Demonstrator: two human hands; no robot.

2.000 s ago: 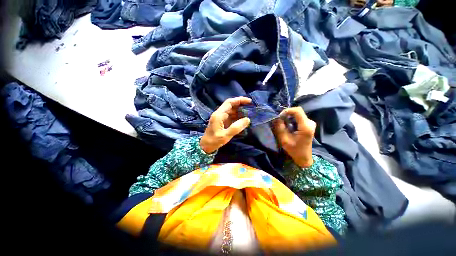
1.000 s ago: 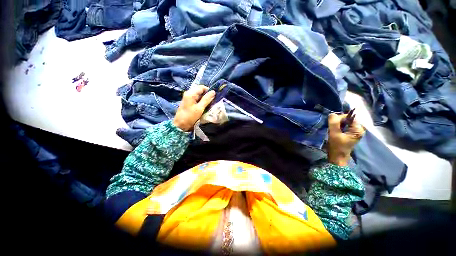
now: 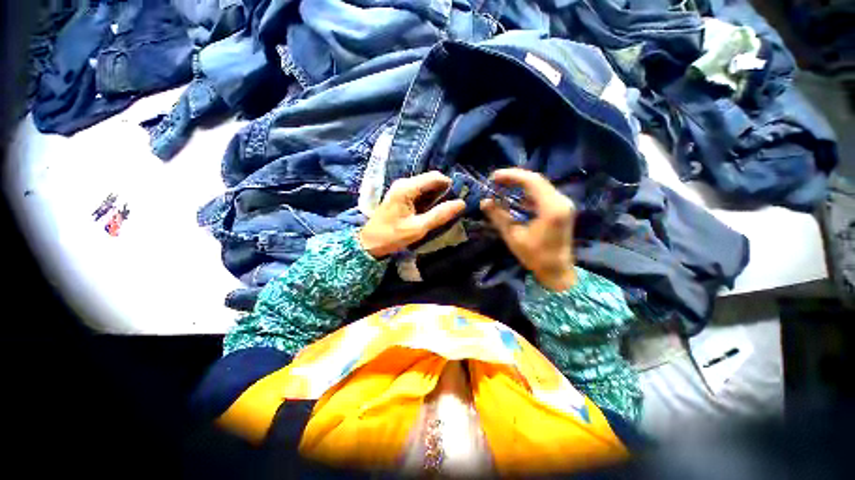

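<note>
The jeans [image 3: 422, 122] lie over the table edge before me, waistband spread in a loop with a white label [image 3: 544, 67] inside its far side. My left hand [image 3: 411, 216] pinches the near waistband end at the fly. My right hand [image 3: 536, 225] is close beside it, slightly blurred, with the thread clipper [image 3: 504, 195] in its fingers, its thin dark points toward the waistband end. A pale pocket bag [image 3: 441, 240] shows below my left fingers. The exact spot between the fingertips is partly hidden.
More jeans [image 3: 347, 37] are heaped beyond and to the left. A pale green-white cloth [image 3: 729, 54] lies on denim at the far right. Small red and dark scraps [image 3: 114, 217] lie on the white table [image 3: 66, 253] at left. A small dark item [image 3: 722, 358] lies on a pale surface at lower right.
My right hand has moved left from the waistband's right side to beside my left hand. My left hand has moved slightly right. The view has shifted, showing more at lower right.
</note>
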